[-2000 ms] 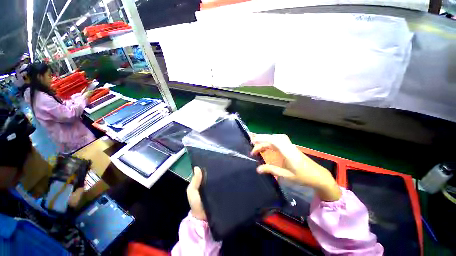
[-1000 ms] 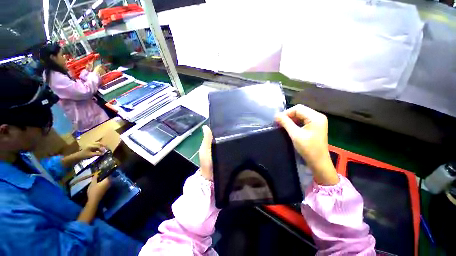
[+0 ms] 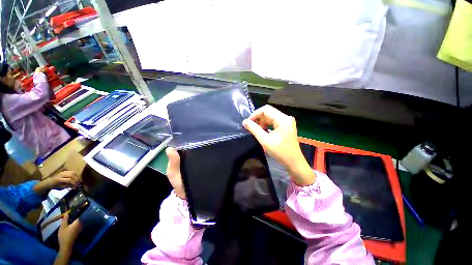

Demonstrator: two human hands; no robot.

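Observation:
A tablet (image 3: pixel 222 176) with a glossy black screen is held upright-tilted in front of me, its screen reflecting a masked head. A clear film (image 3: pixel 209 114) covers its upper part, with a shiny crease across the screen. My left hand (image 3: pixel 176 168) holds the tablet's left edge; its fingers behind are hidden. My right hand (image 3: pixel 274 133) pinches the film's right edge between thumb and fingers, near the tablet's upper right.
A red foam tray (image 3: pixel 397 191) with tablets lies at right, beside a white bottle (image 3: pixel 419 157) and blue pen (image 3: pixel 413 210). A white tray (image 3: pixel 126 179) holds two tablets at left, near a stack (image 3: pixel 106 114). Two people work at left. Paper sheets (image 3: pixel 310 41) hang ahead.
The tablet has turned from slanted to facing me. My right hand has moved from over its corner to pinching the film's edge. The view has shifted right since the last frame.

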